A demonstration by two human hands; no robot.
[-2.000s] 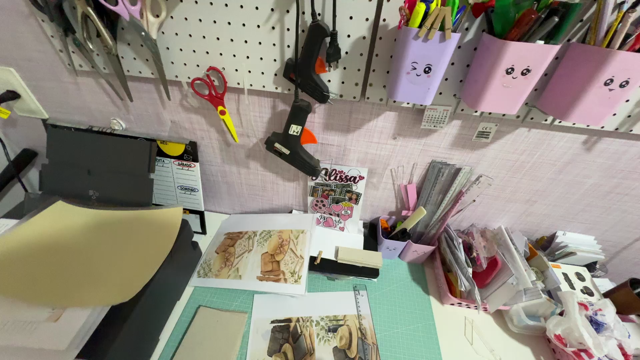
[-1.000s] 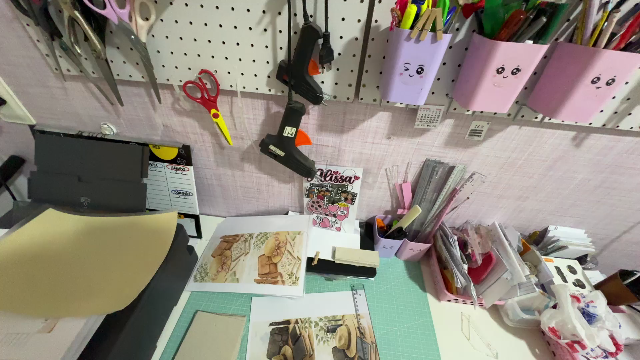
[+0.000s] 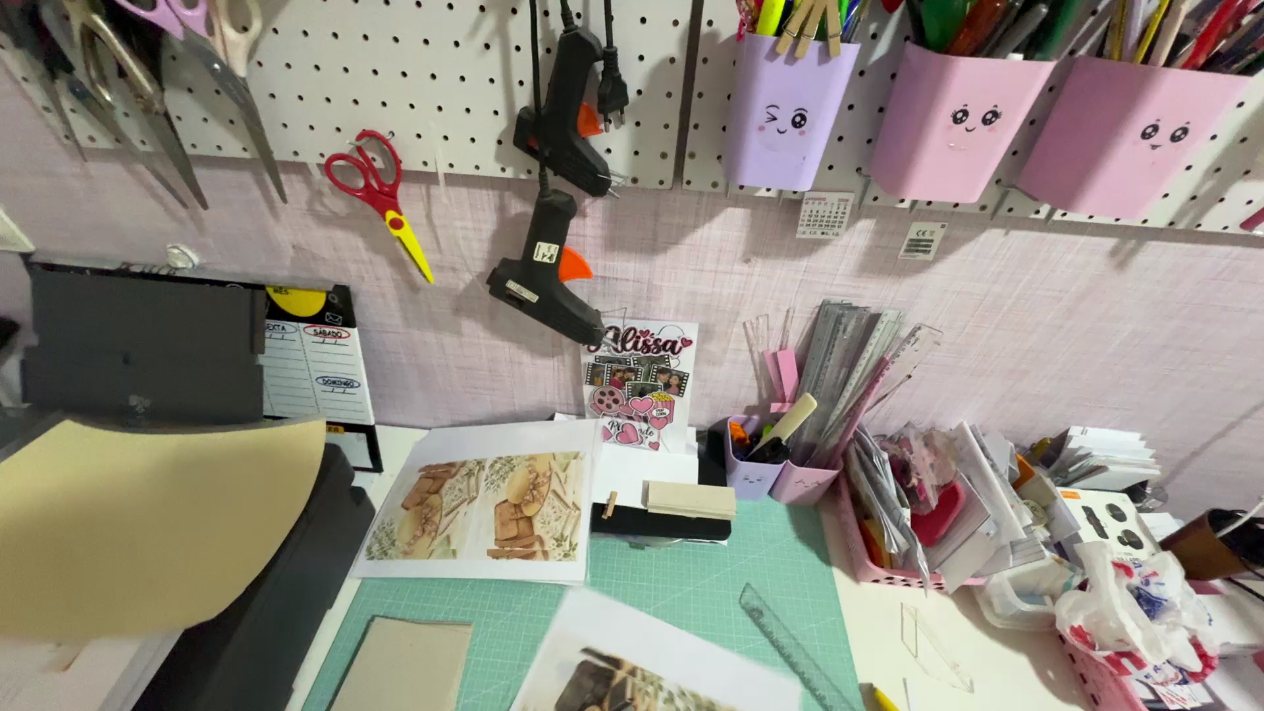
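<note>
Neither of my hands shows in the head view. A printed sheet with brown watercolour pictures point(image 3: 533, 504) lies at the back left of the green cutting mat point(image 3: 681, 573). Nearer me, a second printed sheet point(image 3: 632, 642) lies tilted and runs out of the bottom edge. To its right a clear ruler point(image 3: 790, 642) lies slanted on the mat. A greyish-beige board point(image 3: 405, 662) is at the mat's lower left. Behind the mat, a beige block point(image 3: 689, 499) and a small wooden clothespin point(image 3: 610, 506) rest on a black item point(image 3: 671, 523).
A black printer point(image 3: 286, 592) with cream paper point(image 3: 148, 523) stands left. Rulers fill small cups point(image 3: 755, 474) at the back; a pink basket point(image 3: 889, 573) of papers is right. Red-yellow scissors point(image 3: 380, 197) and glue guns point(image 3: 543, 276) hang from the pegboard point(image 3: 444, 79).
The nearer printed sheet has turned and shifted to the right. The ruler, which lay upright along that sheet's right part, now lies slanted on the mat beside it.
</note>
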